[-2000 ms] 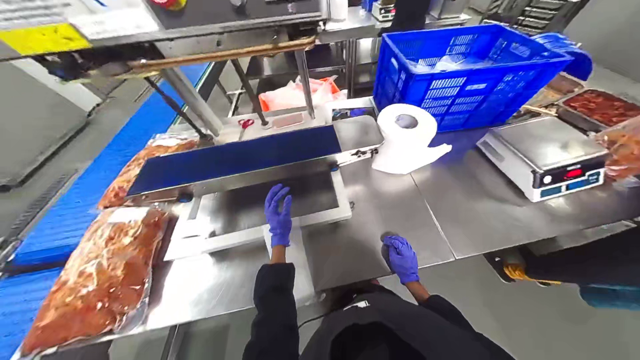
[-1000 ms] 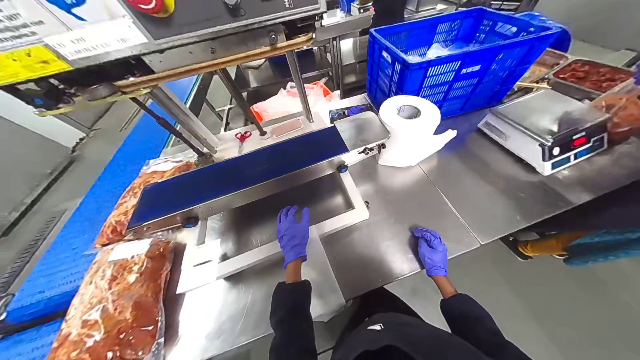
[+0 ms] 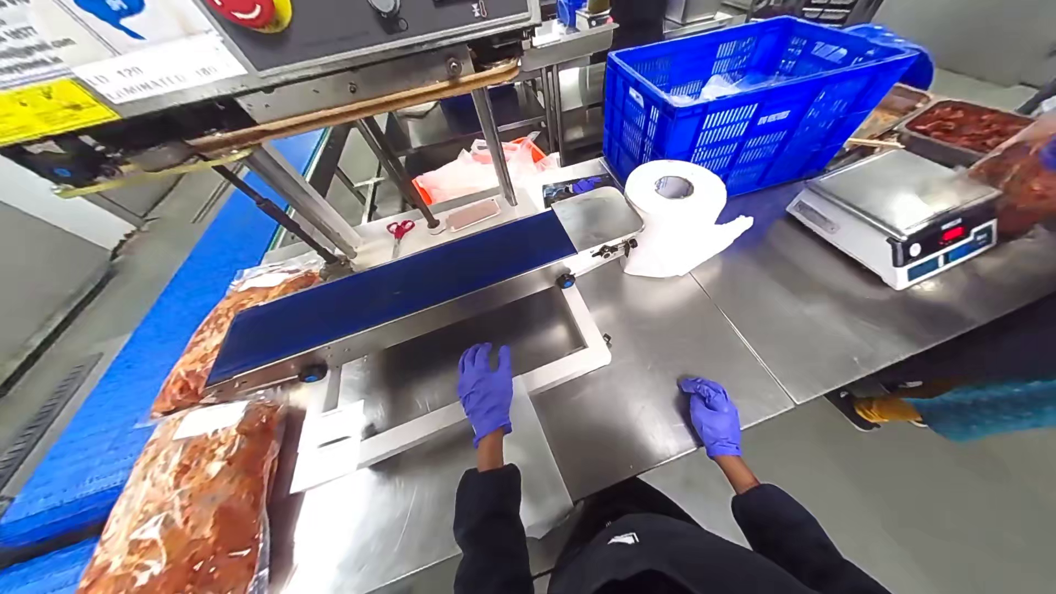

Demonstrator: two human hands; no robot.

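My left hand (image 3: 487, 391), in a purple glove, is held over the front bar of the white frame, below a small dark blue conveyor belt (image 3: 396, 289). Its fingers are apart and it holds nothing. Also gloved in purple, my right hand (image 3: 713, 417) is at the front edge of the steel table (image 3: 619, 421), with its fingers curled; whether anything is in them cannot be told. Two clear bags of marinated meat lie at the left, one in front (image 3: 186, 503) and one behind (image 3: 239, 330). A large white paper roll (image 3: 676, 219) stands beyond the belt's right end.
The sealing machine's control head (image 3: 371, 41) overhangs the belt. Red scissors (image 3: 400, 233) lie behind it. A blue plastic crate (image 3: 742, 132), a digital scale (image 3: 899, 214) and a metal tray of meat (image 3: 961, 132) are at the right. A person's shoe and trouser leg (image 3: 891, 410) show beyond the table.
My right hand's fingers look more curled than one second ago. My left hand stays by the white frame. The view has shifted slightly.
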